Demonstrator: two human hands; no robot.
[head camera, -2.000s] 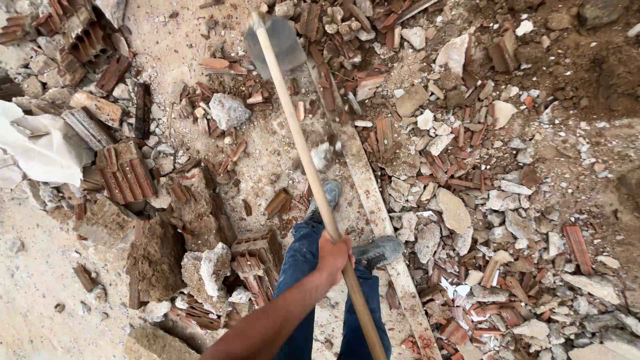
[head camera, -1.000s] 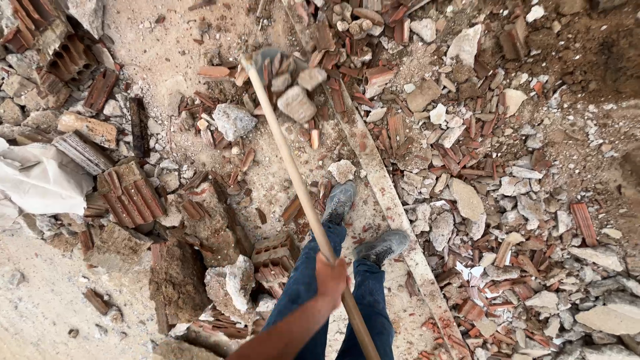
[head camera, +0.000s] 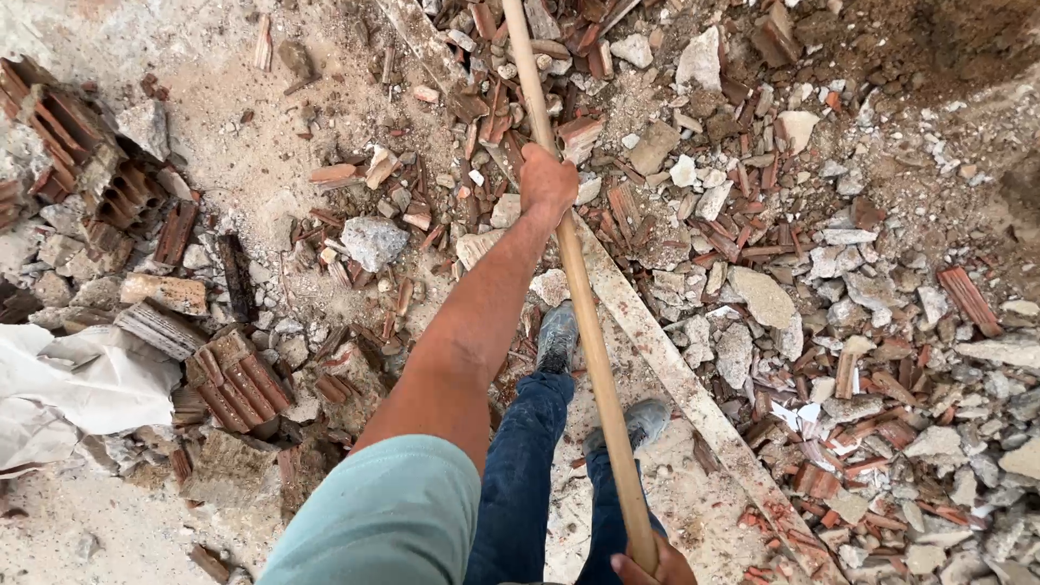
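Note:
A long wooden shovel handle slants from the top edge down to the bottom edge. My left hand is closed around its upper part, with the arm stretched forward. At the bottom edge my right hand, partly cut off, grips the lower end of the handle. The far end with the blade is out of view. Broken brick and stones lie around and below the handle near my left hand, among them a chunk of red hollow brick.
Rubble covers the ground at the right. A pale, flat strip runs diagonally beside my shoes. Broken hollow bricks and a crumpled white sheet lie at the left. A grey stone chunk sits left of my forearm.
My left hand has moved forward, away from my legs. My right hand has come into view at the bottom edge. The metal blade, seen near the top earlier, has left the view.

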